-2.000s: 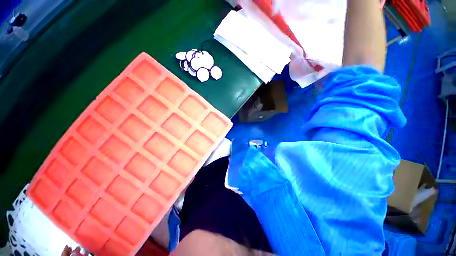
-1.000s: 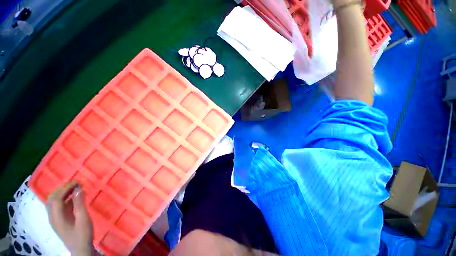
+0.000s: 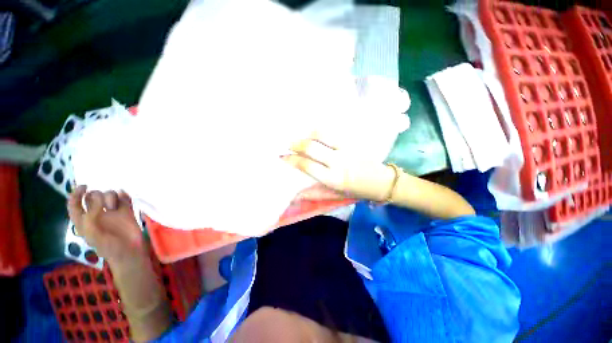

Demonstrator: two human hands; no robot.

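Note:
A large white cover sheet (image 3: 235, 114) lies over the red-orange tray and hides nearly all of it. Only the tray's near edge (image 3: 194, 242) shows, with a bit at its left. The sheet is overexposed, so folds and far edges are hard to see. My right hand (image 3: 339, 171) is on the sheet's near right part, fingers spread and pointing left. My left hand (image 3: 107, 218) is at the sheet's left edge, fingers curled; whether it grips the sheet cannot be told.
White strips (image 3: 466, 117) lie right of the tray. Red trays with ring-shaped parts (image 3: 547, 100) stand at the far right. Spent sheets full of holes (image 3: 60, 157) lie at the left. Another red tray (image 3: 84, 301) is low at the left. A translucent sheet (image 3: 377, 43) shows behind.
The view has turned right. The white sheet now covers the pocketed tray. My right hand has come from the right-hand stack onto it. The stack's ring-filled tray is uncovered. My left hand is left of the tray.

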